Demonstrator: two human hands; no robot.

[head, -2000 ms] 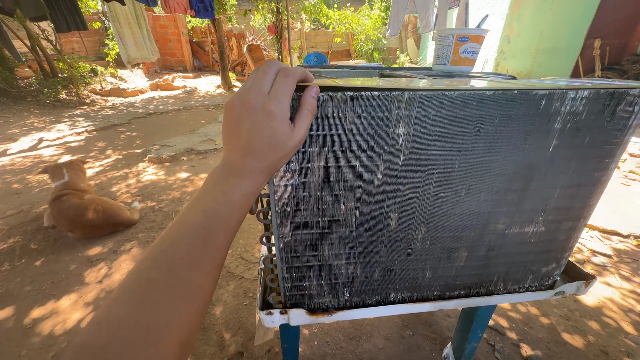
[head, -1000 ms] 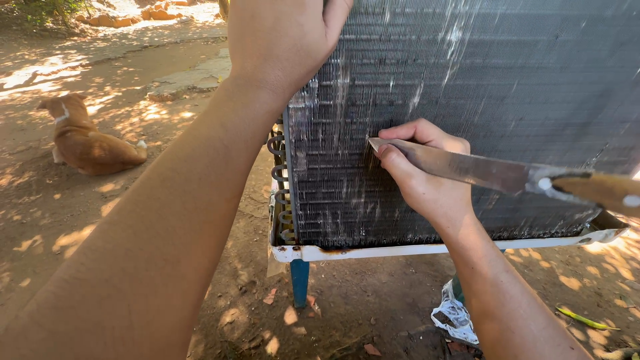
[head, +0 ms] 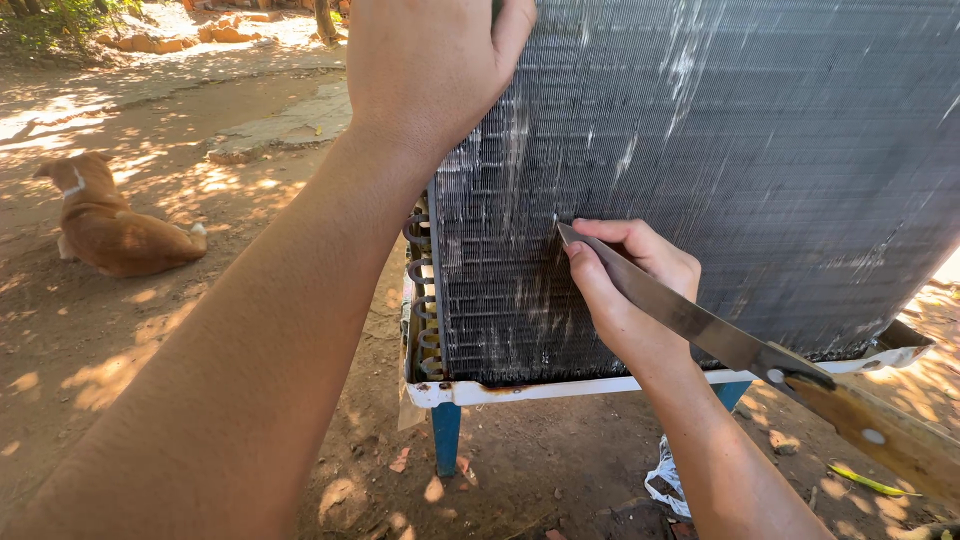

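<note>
A dark finned heat-exchanger coil [head: 750, 187] stands upright in a rusty white metal tray [head: 540, 388], with bent tube ends [head: 421, 271] along its left side. My right hand [head: 637, 281] pinches the blade of a knife [head: 675, 311] near its tip, and the tip touches the fins in the left part of the coil. The wooden handle, with metal rivets, points to the lower right. My left hand [head: 431, 67] lies at the coil's upper left edge; its fingertips are out of frame, so its grip is hidden.
Blue legs [head: 446, 439] support the tray. A brown dog [head: 127, 225] lies on the dirt ground at the left. Below the tray lies a crumpled white plastic bag [head: 666, 480]. A concrete slab [head: 289, 120] and broken bricks [head: 225, 31] are farther back.
Two seconds ago only my left hand showed, on the coil's top left corner. My right hand has since come into view with the knife at the fins. The view has tilted down.
</note>
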